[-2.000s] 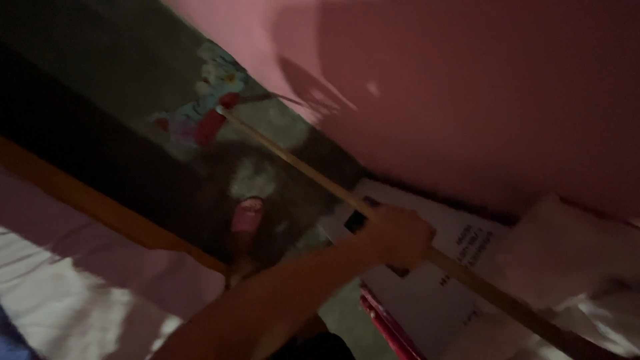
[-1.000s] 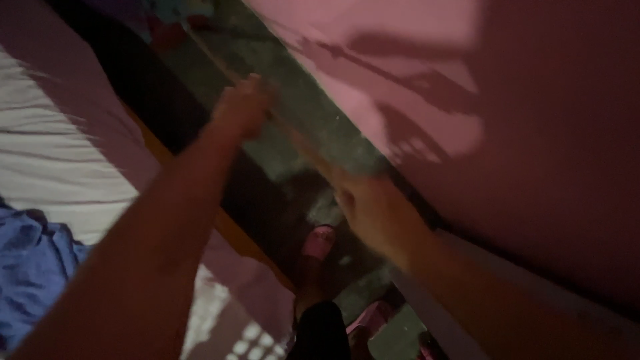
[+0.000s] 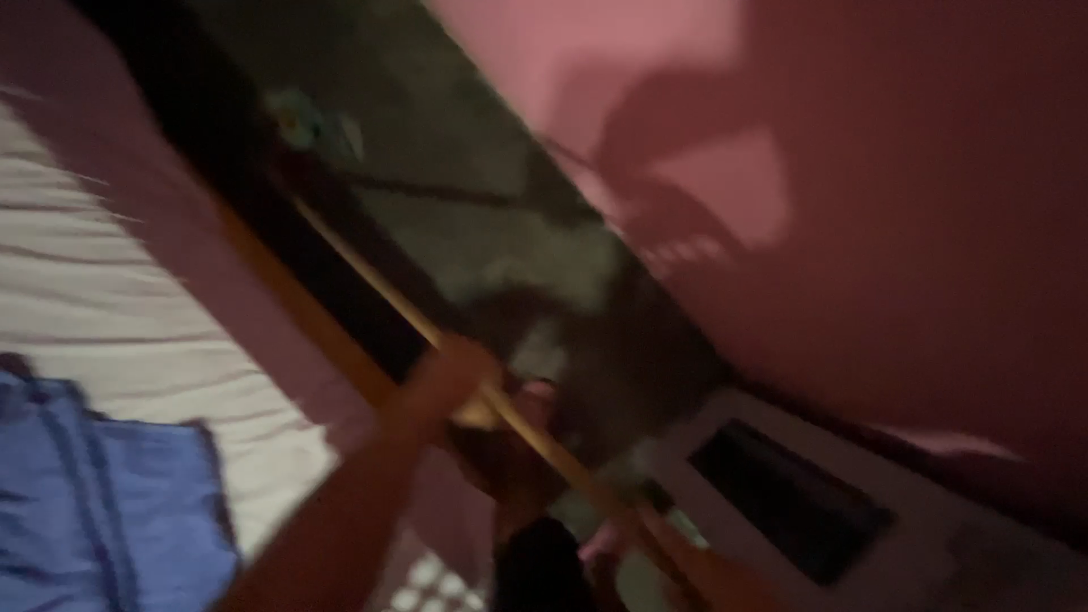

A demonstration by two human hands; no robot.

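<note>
My left hand [image 3: 455, 374] is closed around a long wooden stick [image 3: 374, 276], near the middle of the view. Lower right, my right hand [image 3: 671, 544] grips the same stick nearer its lower end; that hand is blurred. The stick slants up and left to a cloth bundle [image 3: 302, 123], pale blue-green with a yellow spot, on the dark floor beside the bed. The stick's far end is dark and blurred, so how it meets the cloth cannot be told.
A bed with a pale sheet [image 3: 272, 425] and blue cloth [image 3: 153, 484] lies left, its orange-brown edge [image 3: 289, 306] along the floor. A pink wall [image 3: 892, 212] rises right. A white box with a dark panel [image 3: 790, 501] stands lower right. My foot [image 3: 535, 395] is below centre.
My left hand has slid or moved nearer along the stick since one second ago. The cloth end has shifted toward the bed side. The view has moved considerably.
</note>
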